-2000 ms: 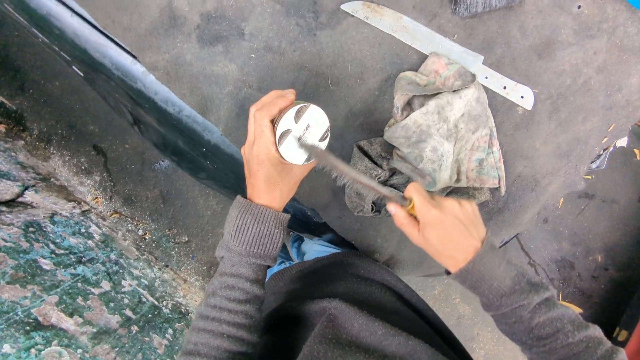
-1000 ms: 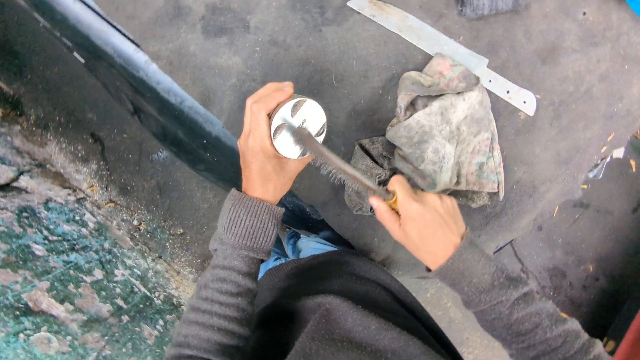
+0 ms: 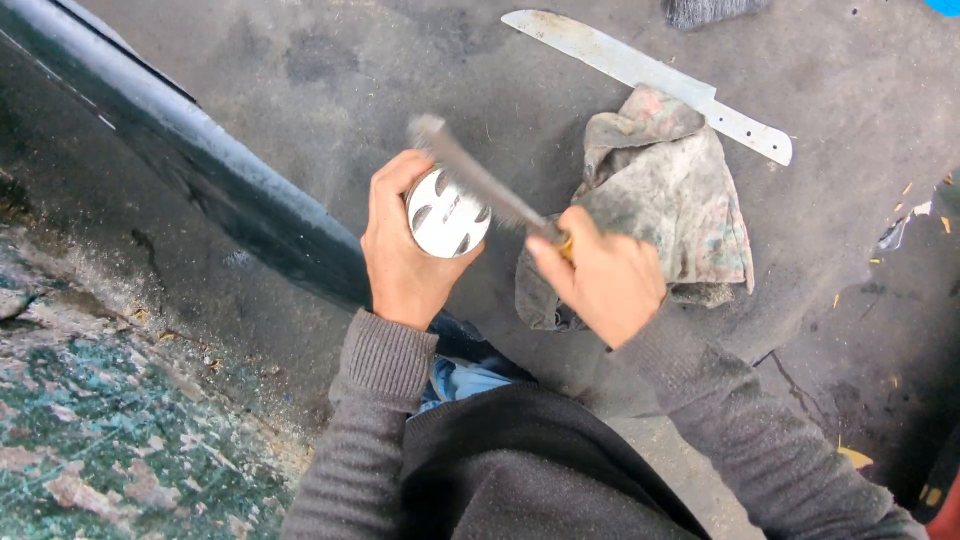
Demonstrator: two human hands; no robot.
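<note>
My left hand [image 3: 409,244] is wrapped around an engine piston [image 3: 448,217], its pale metal crown with several valve pockets facing up and small writing at its middle. In my right hand [image 3: 604,274] is the yellow handle of a wire brush [image 3: 495,184]. The brush is blurred; its bristles point down toward the piston and its tip reaches beyond the crown's upper edge. Whether the bristles touch the metal, I cannot tell. A stained cloth [image 3: 660,195] lies crumpled beside my right hand, against a bare metal machete blade [image 3: 622,60] with holes in its tang.
A dark glossy curved panel [image 3: 225,165] runs diagonally at the left. Below it is a surface with flaking green paint [image 3: 135,442]. Dark bristles [image 3: 712,9] show at the top edge, and scraps of debris [image 3: 896,229] lie on the grey floor at the right.
The brush tip has moved up and left, from over the piston's crown to past its upper edge. My left hand still holds the piston.
</note>
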